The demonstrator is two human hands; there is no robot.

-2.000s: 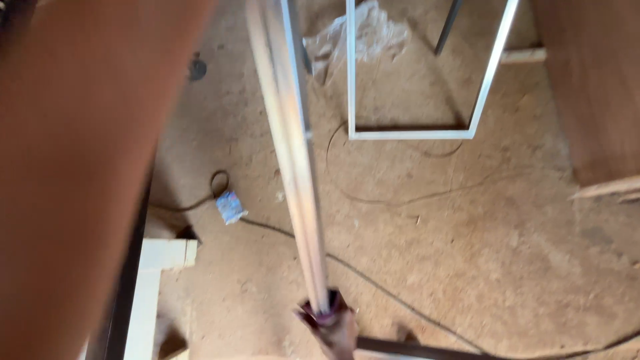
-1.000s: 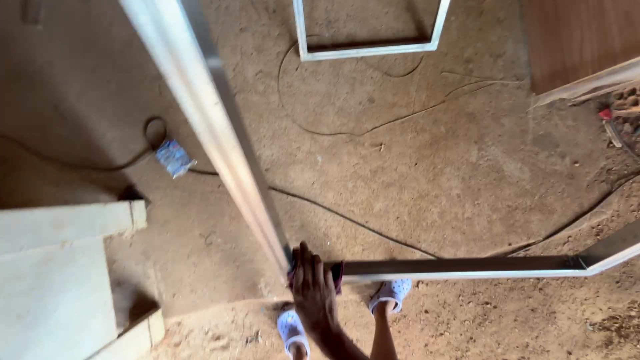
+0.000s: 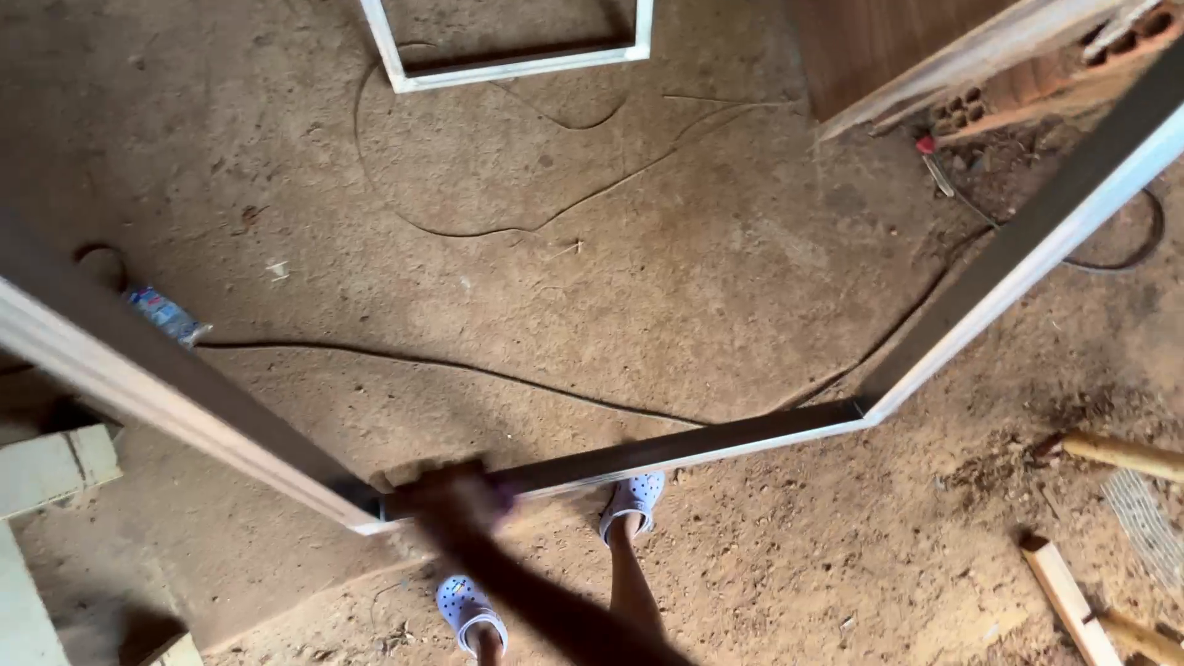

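Observation:
A large pale frame (image 3: 647, 458), metal by its look, spans the view, with a short bar at the bottom and two long side bars. My right hand (image 3: 458, 504), blurred, is on the short bar close to its left corner. Something dark purple, which looks like a cloth (image 3: 502, 492), shows at its fingers, pressed against the bar. My left hand is out of view.
A smaller white frame (image 3: 518, 67) lies beyond. A dark cable (image 3: 444, 365) crosses the floor near a blue plastic packet (image 3: 165, 314). My feet in clogs (image 3: 634, 504) are below the bar. Brown board (image 3: 888, 55) and hollow bricks (image 3: 962, 111) are upper right; wood pieces (image 3: 1064, 592) lower right; pale boards (image 3: 55, 472) left.
The raised arm at the left two seconds ago is gone from view. My right hand has moved from the corner onto the short bar. The view has shifted, showing more of the right side bar.

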